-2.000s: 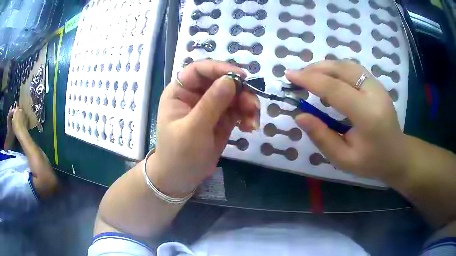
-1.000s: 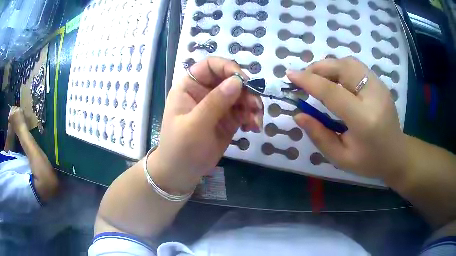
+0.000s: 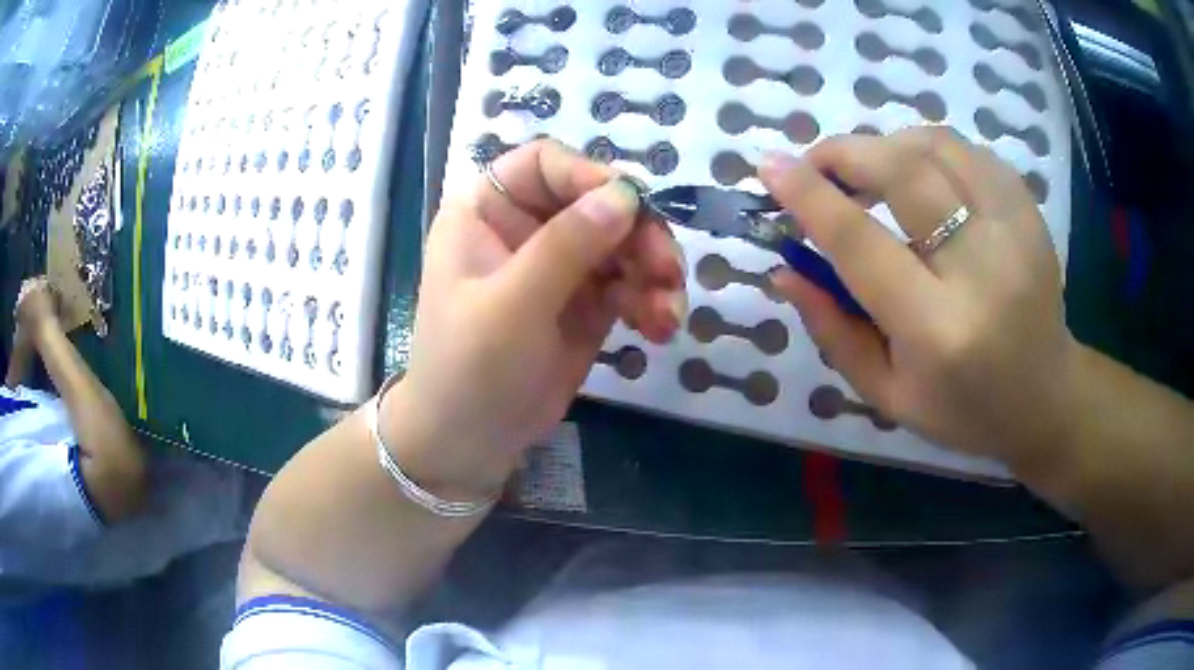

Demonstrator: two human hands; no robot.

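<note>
My left hand point(image 3: 530, 282) pinches a small round metal part point(image 3: 636, 191) between thumb and forefinger. My right hand point(image 3: 923, 282) holds small pliers point(image 3: 714, 210) with grey jaws and dark blue handles. The jaw tips point left and meet or nearly meet the metal part; fingers hide the exact contact. Both hands are above a white foam tray point(image 3: 681, 414) with dumbbell-shaped cut-outs. Its two left columns hold metal pieces; the cut-outs further right show grey-brown.
A second foam tray point(image 3: 372, 262) with metal pieces lies at left. Beyond a yellow tape line point(image 3: 142, 262) are another person's arm point(image 3: 81, 393) and loose parts point(image 3: 94, 223) on brown board. A paper label point(image 3: 555, 469) and red tape point(image 3: 825, 495) are near the front edge.
The pliers have turned so their jaws show broadside and lie more level. My right hand has moved slightly up. My left hand still pinches the metal part.
</note>
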